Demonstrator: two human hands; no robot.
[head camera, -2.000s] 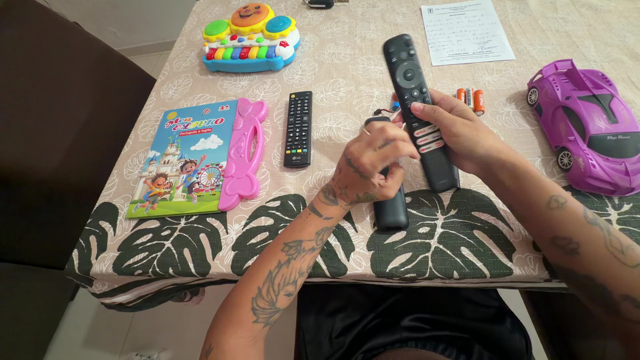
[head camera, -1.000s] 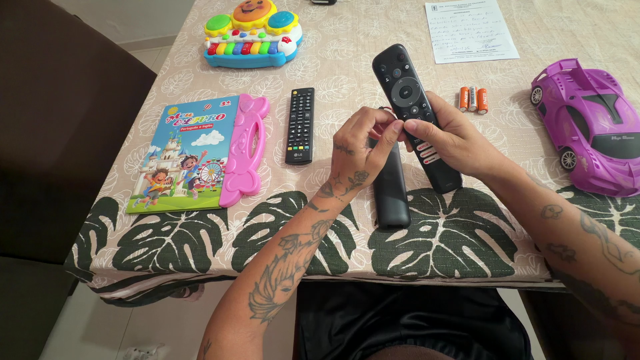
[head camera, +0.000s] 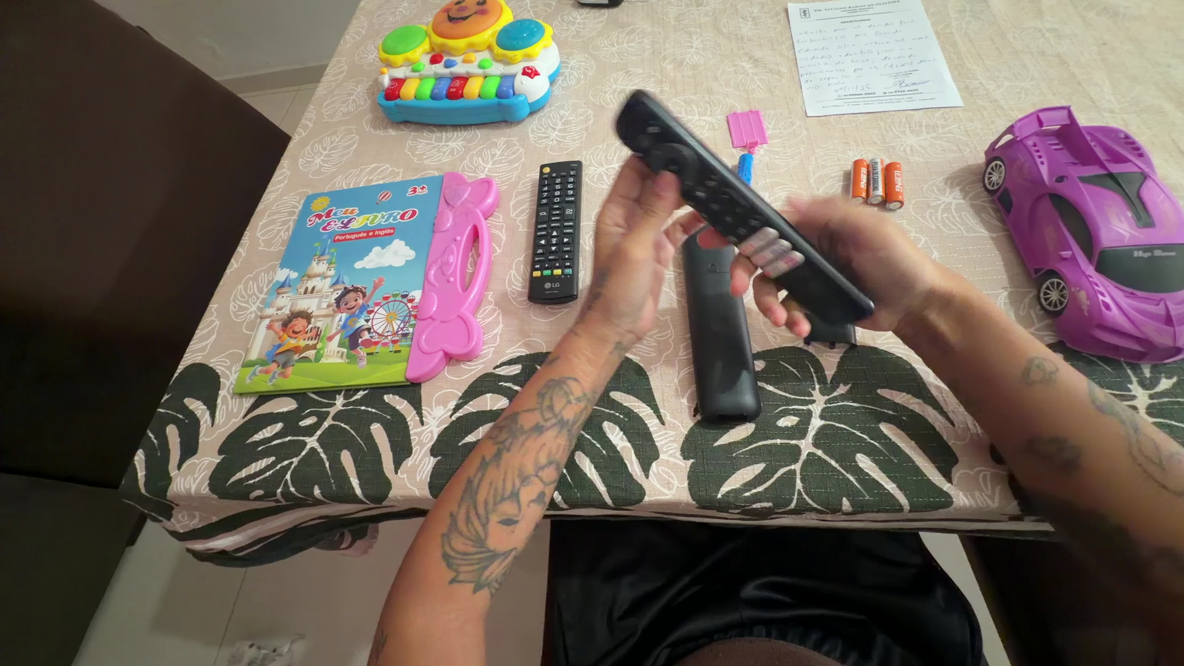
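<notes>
A black remote control (head camera: 740, 203) is held up at a slant between both hands, its buttons facing up. My left hand (head camera: 643, 217) grips its upper end, thumb on the front. My right hand (head camera: 851, 259) is at its lower end, blurred, its fingers partly beneath the remote; how firmly it holds cannot be told. Under them a second black remote (head camera: 724, 342) lies face down on the tablecloth, its top partly hidden by the fingers. A small dark piece (head camera: 830, 331) shows beside the right palm, mostly hidden. Several orange batteries (head camera: 876, 183) lie beyond the right hand.
An LG remote control (head camera: 556, 231) lies left of my hands, beside a children's book with a pink handle (head camera: 453, 277). A toy piano (head camera: 467, 65) stands at the back left, a purple toy car (head camera: 1101, 231) at right. A handwritten sheet (head camera: 874, 55) and a pink-and-blue plastic item (head camera: 747, 139) lie farther back.
The held remote has tilted, its top end now toward the left. My left hand has moved up onto that end, and my right hand has shifted toward the lower end.
</notes>
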